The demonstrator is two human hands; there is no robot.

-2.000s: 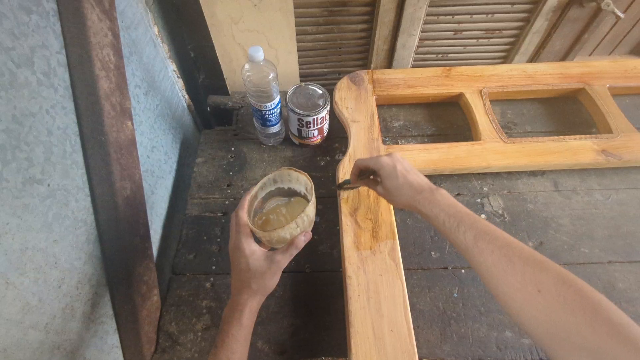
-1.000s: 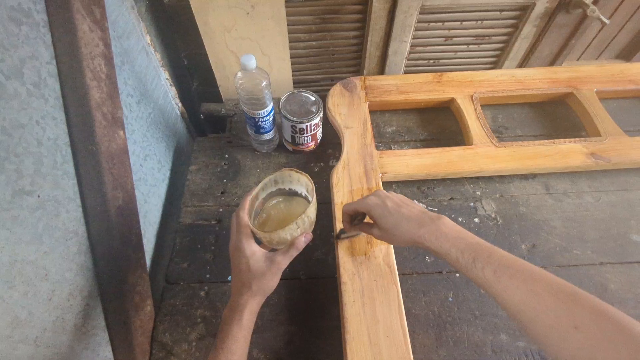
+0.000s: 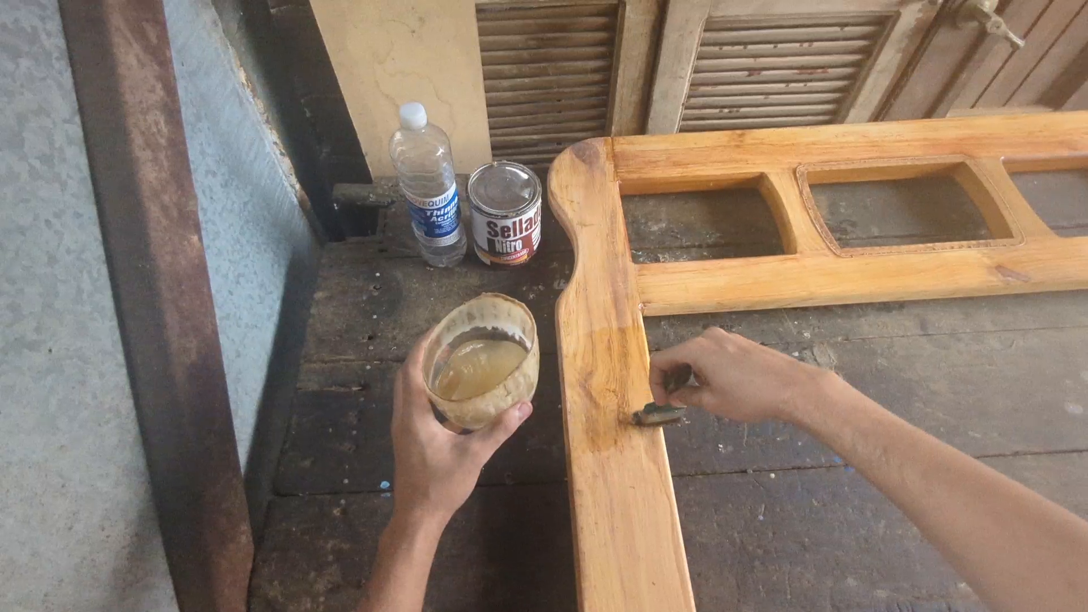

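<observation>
My left hand is closed around a pale bowl holding a cloudy yellowish liquid, tilted toward me, left of the wooden frame. In my right hand is a dark-handled brush, its bristles resting at the right edge of the upright board of the wooden frame. A darker, wet-looking patch covers the board around the brush. Behind the bowl stand a clear plastic bottle of thinner with a white cap and a closed metal can of nitro sealer.
The frame's slatted top section extends to the right, lying on a dark plank surface. On the left, a rusty metal beam crosses grey sheet metal. Louvered wooden doors stand behind.
The brush in my right hand has moved down the upright board and over to its right edge. My left hand still holds the bowl beside the board.
</observation>
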